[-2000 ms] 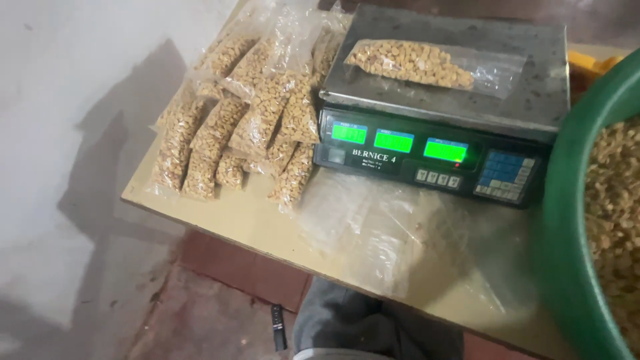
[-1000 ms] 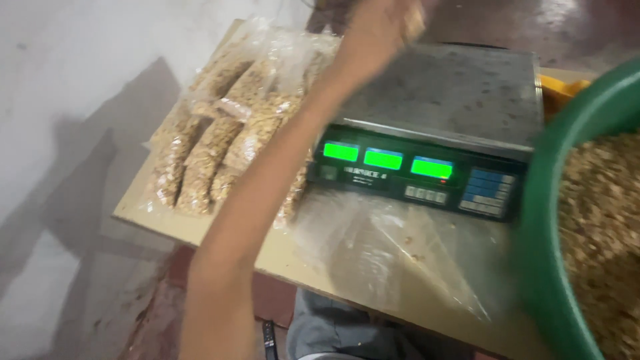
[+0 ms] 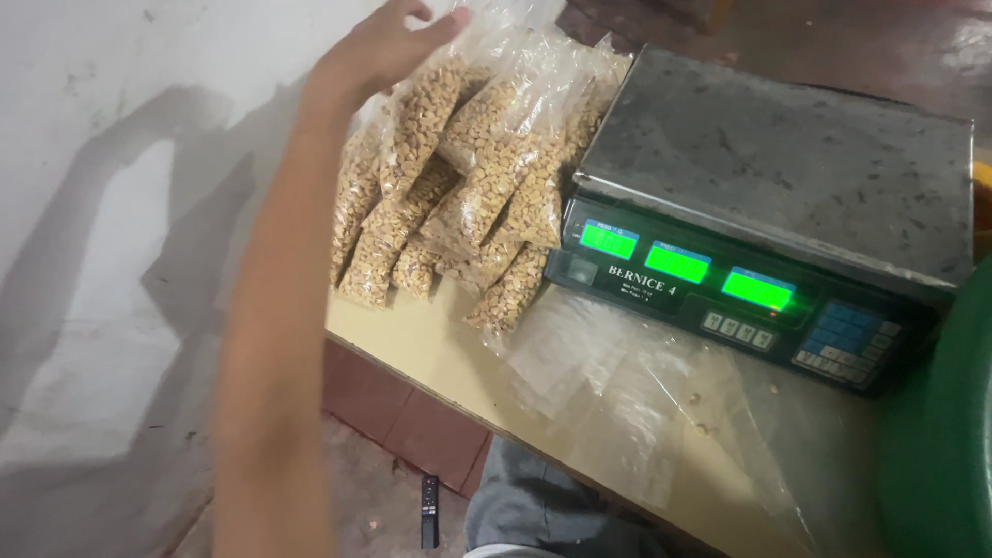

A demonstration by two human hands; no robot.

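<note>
My left hand [image 3: 387, 46] is at the top edge, over the upper end of a pile of clear plastic bags of chopped nuts [image 3: 422, 124]. Its thumb lies against the clear plastic; the fingertips are partly cut off, so whether it grips a bag cannot be told. The bags lie heaped left of a digital scale [image 3: 674, 271], whose green displays are lit. Nothing lies on its metal plate [image 3: 775, 147]. Flat, unfilled plastic bags [image 3: 604, 380] lie in front of the scale. My right hand is out of view.
A green tub [image 3: 942, 418] stands at the right edge, close to the scale. The table's front edge [image 3: 496, 426] runs diagonally above my leg [image 3: 535, 496]. A black remote control [image 3: 429, 511] lies on the floor. A pale wall [image 3: 101, 232] is at the left.
The filled bag seen on the scale two seconds ago is gone from its plate. My left arm came into view, crossed above the pile, and the hand has moved left from the scale's far side.
</note>
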